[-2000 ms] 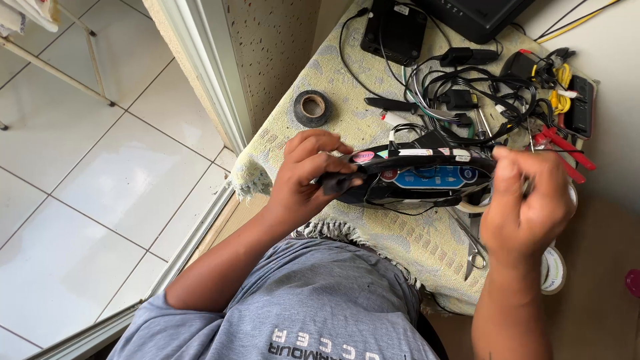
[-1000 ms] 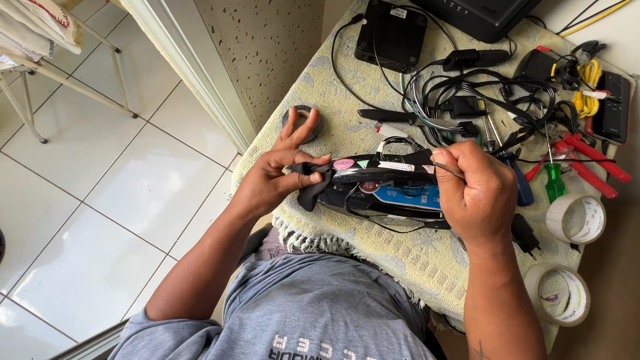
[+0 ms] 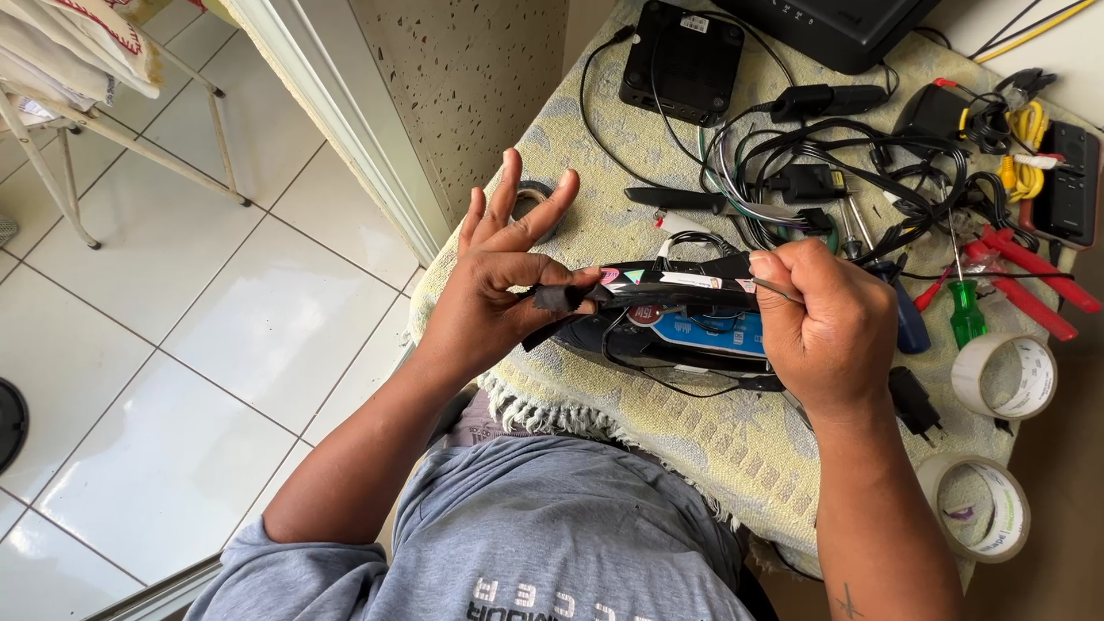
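A black electronic device casing (image 3: 673, 349) with a blue label and small stickers lies tilted at the table's near edge, thin wires along it. At its left end my left hand (image 3: 509, 267) pinches a piece of black fabric or tape (image 3: 559, 298) between thumb and index finger, the other fingers spread. My right hand (image 3: 819, 323) is closed at the casing's right end, a thin dark strip or tool showing by the thumb; what lies in the palm is hidden. Behind my left fingers sits a roll of black tape (image 3: 552, 226), partly covered.
On the towel-covered table (image 3: 569, 181) are a black box (image 3: 681, 65), a knife (image 3: 677, 199), tangled cables (image 3: 862, 155), a green screwdriver (image 3: 967, 319), red-handled pliers (image 3: 1035, 276) and two clear tape rolls (image 3: 1005, 376). A doorframe (image 3: 362, 112) stands at the left.
The fingers of my left hand have spread since two seconds ago, with the thumb and index finger still at the black piece. My right hand has come down to the casing's right end.
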